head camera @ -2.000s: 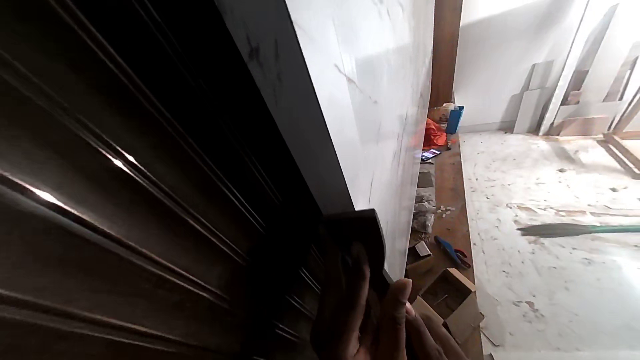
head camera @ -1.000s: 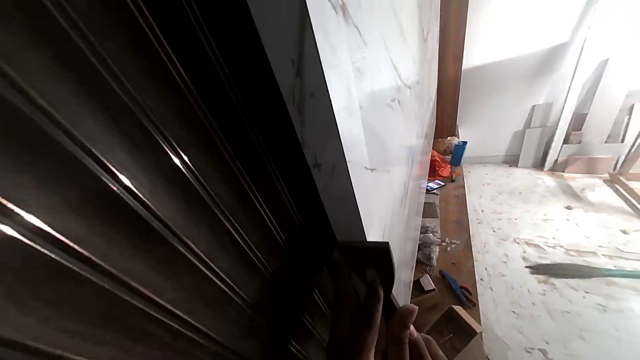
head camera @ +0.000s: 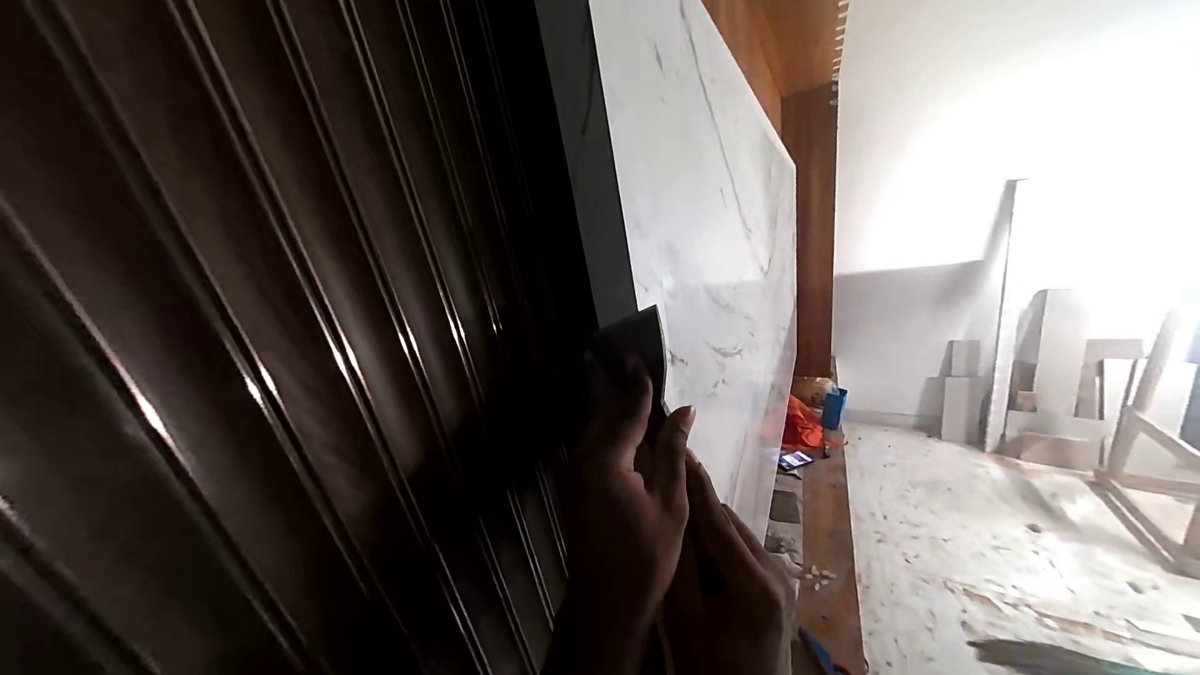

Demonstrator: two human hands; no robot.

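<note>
A white marble-patterned panel (head camera: 703,234) stands upright, its narrow shaded edge (head camera: 592,187) turned toward dark ribbed panelling (head camera: 281,309). Over the corner of that edge lies a dark, thin, curved piece (head camera: 636,342), perhaps sandpaper or a strip; its material cannot be told. My left hand (head camera: 623,506) grips the piece near its top, fingers in deep shadow. Close on the right, my right hand (head camera: 736,572) is against the panel's face and the lower part of the same piece, its thumb raised beside the left hand. The palms are hidden.
Along the wooden ledge (head camera: 830,553) lie a phone (head camera: 795,460), an orange cloth or bag (head camera: 802,424), a blue container (head camera: 833,409) and small debris. Boards (head camera: 1055,366) and a wooden frame (head camera: 1148,459) lean at the far wall. A broom head (head camera: 1050,656) lies on the dusty floor.
The view has tilted upward, showing more of the panel and far wall. Both hands stay at the panel's edge with the dark piece. The cardboard box seen earlier is out of view.
</note>
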